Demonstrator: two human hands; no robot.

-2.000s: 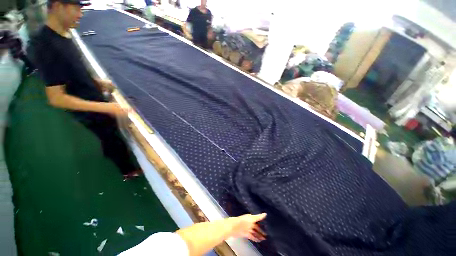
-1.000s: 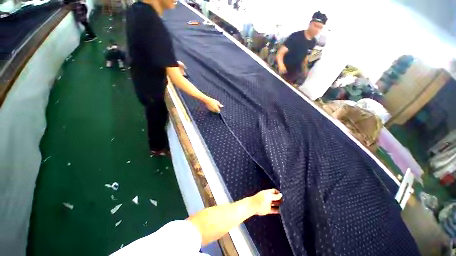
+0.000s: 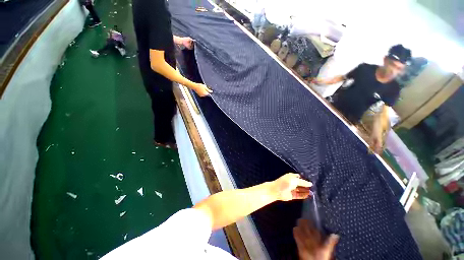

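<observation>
The top ply of dark fabric with small pale dots (image 3: 285, 117) lies rippled over the long table, its near edge lifted in a curve. My left hand (image 3: 295, 187) is closed on this edge. My right hand (image 3: 313, 242) is blurred at the bottom, thumb and fingers apart, close to the edge below my left hand; contact is unclear. Darker fabric (image 3: 229, 142) shows flat under the lifted edge. A person in black (image 3: 155, 66) at the left side holds the same edge with both hands.
The table's worn wood edge (image 3: 208, 175) runs along my left. Another person in black (image 3: 364, 91) leans at the far edge. A pale rail end (image 3: 409, 192) is at the right. Scraps (image 3: 119, 199) lie on the green floor. Another table (image 3: 25, 43) is at the far left.
My left hand has moved right with the fabric edge, opening a wider dark gap. My right hand has come into view. The far-side person has come closer and leans over.
</observation>
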